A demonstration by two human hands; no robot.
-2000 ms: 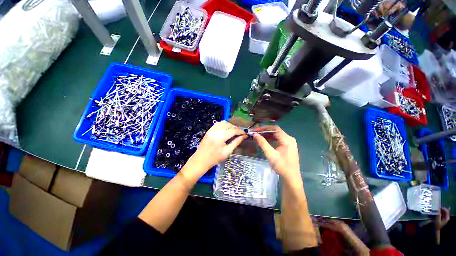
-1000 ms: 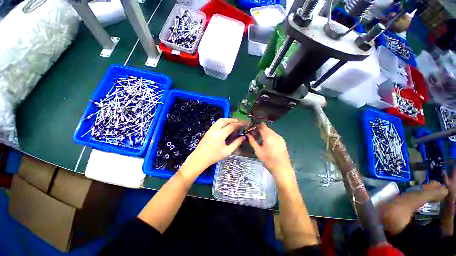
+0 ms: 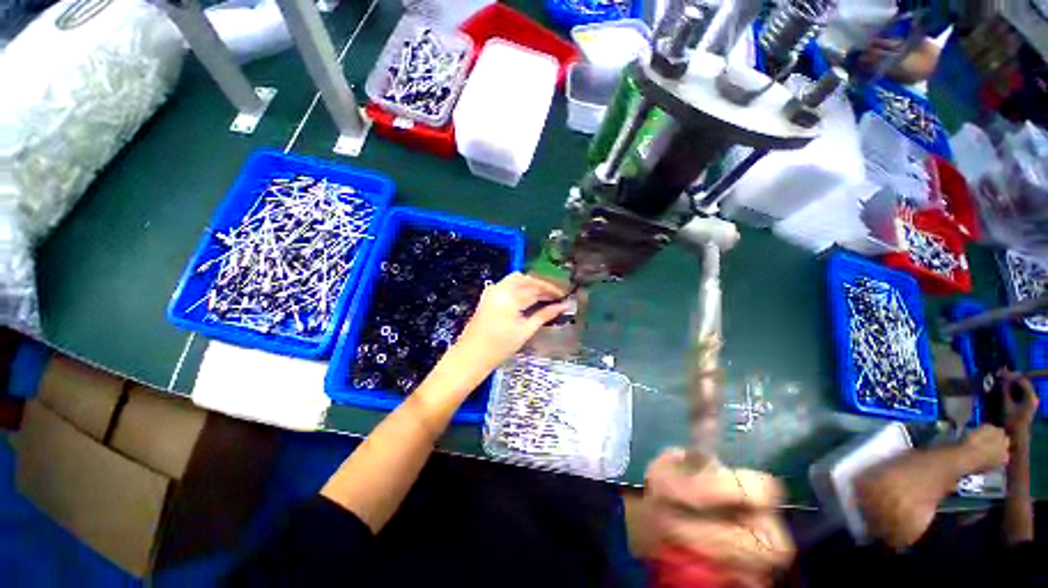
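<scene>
My left hand (image 3: 523,312) is at the fixture under the arbor press (image 3: 621,236), fingertips pinched together; a small dark part shows at them, too small to make out. My right hand (image 3: 707,517) is blurred at the lower end of the press lever (image 3: 708,368), closed around it by the red grip. The clear plastic box (image 3: 557,416) with rows of pins lies just below my left hand. The blue tray of black parts (image 3: 425,304) is to its left.
A blue tray of pins (image 3: 287,258) stands at the left, a white pad (image 3: 262,385) below it. Stacked translucent boxes (image 3: 503,109) and red bins stand behind. Loose pins (image 3: 753,404) lie right of the lever. Another person's hands (image 3: 919,488) are at the lower right.
My right hand has left the fixture and taken hold of the lever. The lever has swung left towards me and the press head has shifted slightly. My left hand stays at the fixture.
</scene>
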